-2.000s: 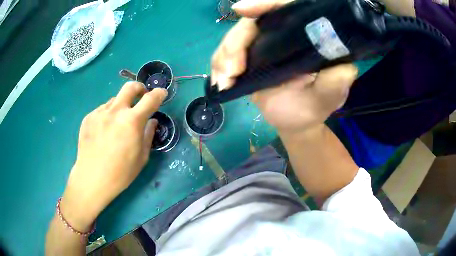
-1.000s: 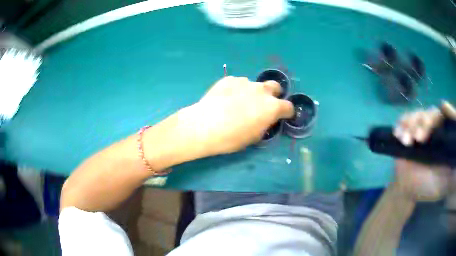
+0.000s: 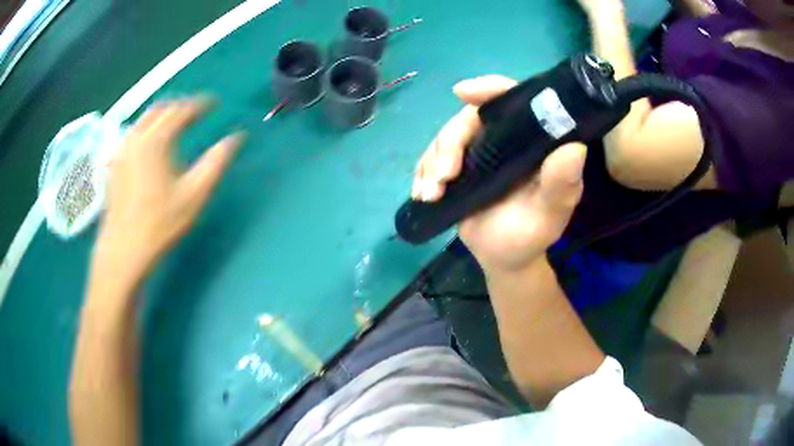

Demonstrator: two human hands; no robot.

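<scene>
My right hand (image 3: 514, 192) holds the black electric screwdriver (image 3: 522, 144), its nose pointing down-left over the bench near the front edge, touching no part. Its ribbed cable runs from the rear to the right. My left hand (image 3: 161, 179) is blurred and raised, fingers spread, with nothing seen in it, just right of the screw bag (image 3: 77, 190). Three dark grey fan housings stand upright together at the back: one at left (image 3: 299, 73), one at front (image 3: 353, 91) and one behind (image 3: 365, 33). Thin reddish lead wires stick out from them. Their insides are dark.
The green bench (image 3: 287, 218) has a white edge strip (image 3: 196, 52) at the far left. A yellowish tape strip (image 3: 292, 344) is near the front edge. A person in purple (image 3: 731, 113) sits at the right, an arm reaching over the bench. Cardboard (image 3: 696, 292) is at lower right.
My left hand has left the housings it was touching and is now open by the screw bag. The housing group now stands farther back. The screwdriver is again near the middle of the view.
</scene>
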